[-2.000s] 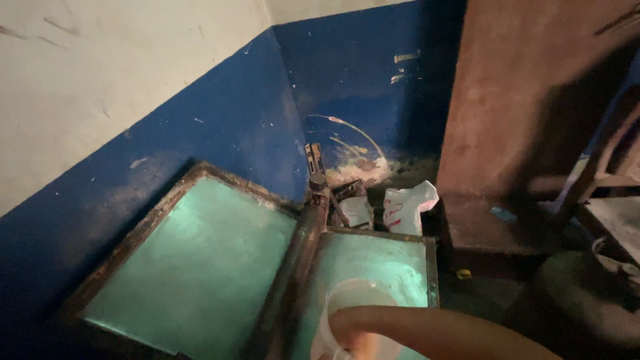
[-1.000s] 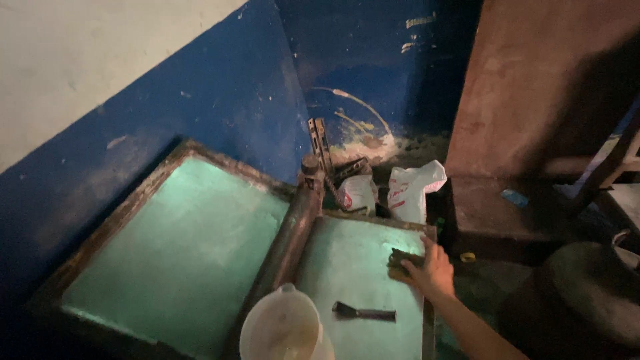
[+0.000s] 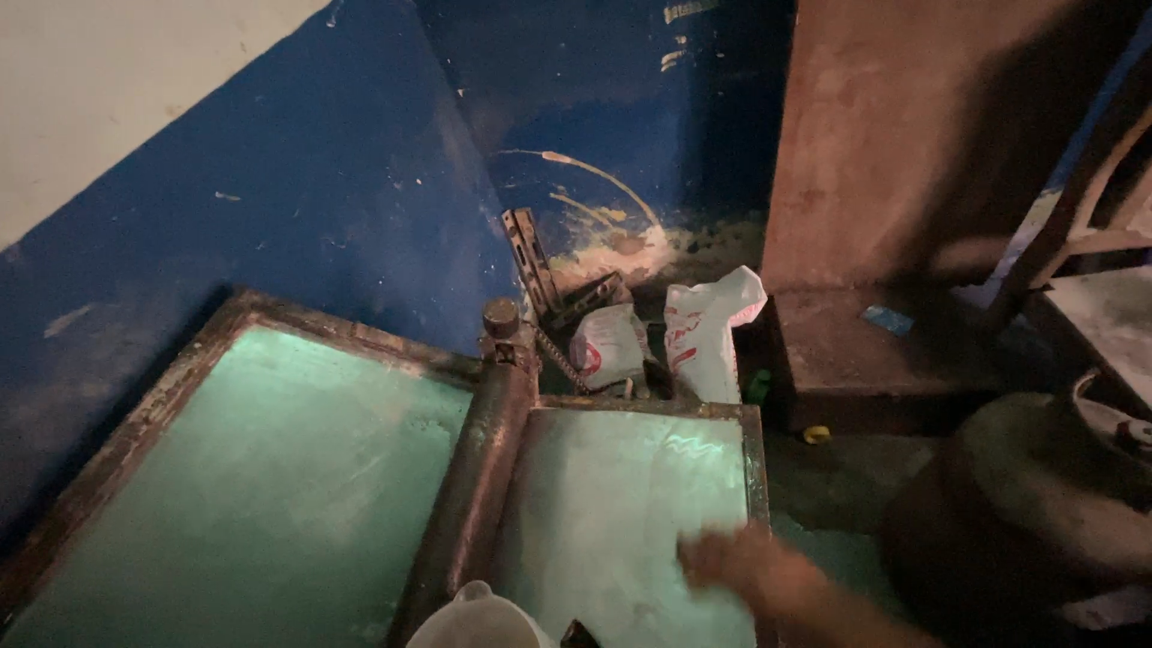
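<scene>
My right hand (image 3: 751,571), blurred, is low over the right-hand pale green glass panel (image 3: 621,486). A small dark brown pad (image 3: 697,560) is in its fingers, its exact kind unclear. At the bottom edge stands a translucent plastic jug (image 3: 477,621), partly cut off. Just right of the jug, the tip of a dark flat tool (image 3: 579,635) shows. A rusty metal roller tube (image 3: 477,468) divides this panel from the larger left-hand green panel (image 3: 270,504), which has a worn frame. My left hand is not in view.
Behind the frame lie two white plastic bags (image 3: 706,337) (image 3: 612,346) and slotted metal angle pieces (image 3: 533,261) against a blue wall. To the right are a brown ledge (image 3: 864,346), a yellow ring (image 3: 816,435) and a large dark rounded vessel (image 3: 981,504).
Two seconds ago my right hand was at the plastic jug; one second ago it was on the right-hand panel with the dark pad. The view has shifted, and the jug and flat tool sit lower in it.
</scene>
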